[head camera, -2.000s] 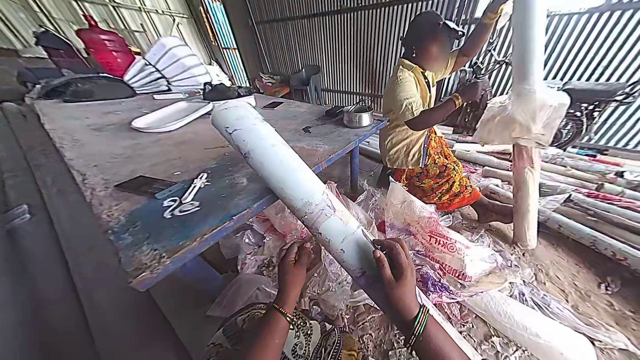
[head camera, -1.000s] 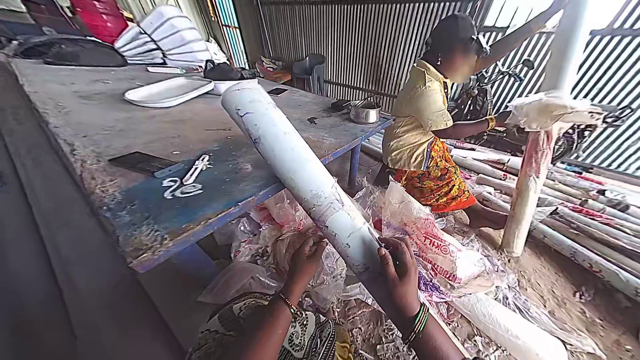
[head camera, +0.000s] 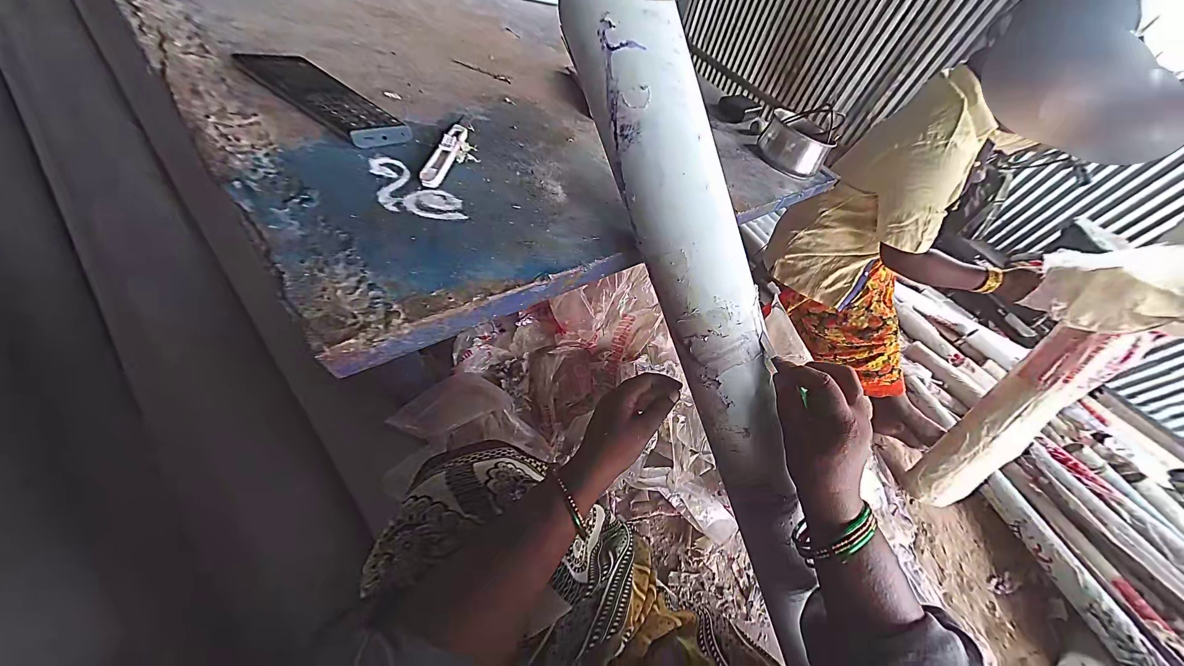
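A long pale tube (head camera: 689, 231), marked with purple stains and scuffs, leans on the table edge and slants down between my hands. My right hand (head camera: 828, 416), with green bangles at the wrist, is closed around a small thin blade-like tool (head camera: 768, 347), whose tip meets the tube's right side. A bit of green shows between the fingers. Left of the tube is my left hand (head camera: 634, 416), thumb and fingers drawn together; whether anything is between them cannot be seen. A white-handled cutter (head camera: 445, 155) and a white curled strip (head camera: 412, 194) lie on the table.
The worn blue table (head camera: 518, 217) bears a dark phone-like slab (head camera: 319, 97) and a metal pot (head camera: 795, 143). Crumpled plastic wrapping (head camera: 555, 351) lies below. At right, another person (head camera: 888, 176) handles a wrapped tube (head camera: 1027, 407); several long tubes (head camera: 1064, 546) lie on the ground.
The view has turned and come closer. The other person's raised arm is no longer up, and that person now leans toward the wrapped tube, which has tilted over from nearly upright.
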